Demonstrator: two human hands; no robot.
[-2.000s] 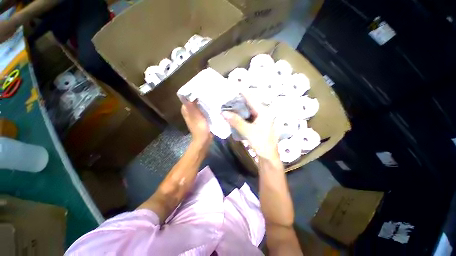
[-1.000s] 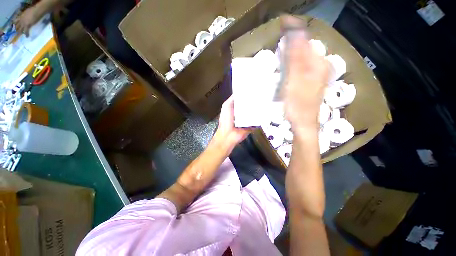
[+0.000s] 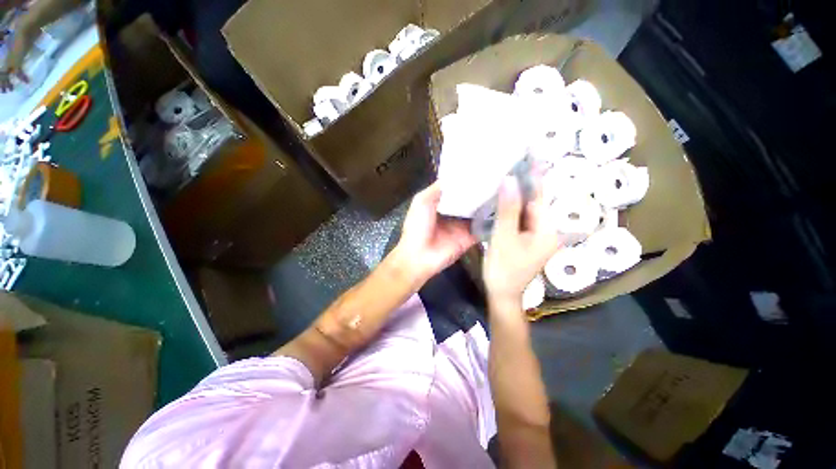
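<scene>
My left hand (image 3: 434,236) grips a white plastic housing (image 3: 481,151) from below, over the left side of the near carton (image 3: 665,220). The housing is overexposed, so its edges blur into those behind it. My right hand (image 3: 515,240) holds a grey wiping cloth (image 3: 495,212) against the housing's lower right side; its fingers are slightly blurred. The near carton is piled with white housings, round ends with dark centre holes facing up.
A second carton (image 3: 367,151) holds a row of housings. A third carton (image 3: 257,197) holds housings and plastic bags. The green bench (image 3: 115,298) carries a translucent bottle (image 3: 78,234), scissors (image 3: 71,105) and small white parts. Black crates (image 3: 761,174) stand right. Another person's hand (image 3: 20,50) shows upper left.
My right hand has come down from the housing's upper right to its lower right side with the cloth. The housing is now tilted. My left hand still holds it.
</scene>
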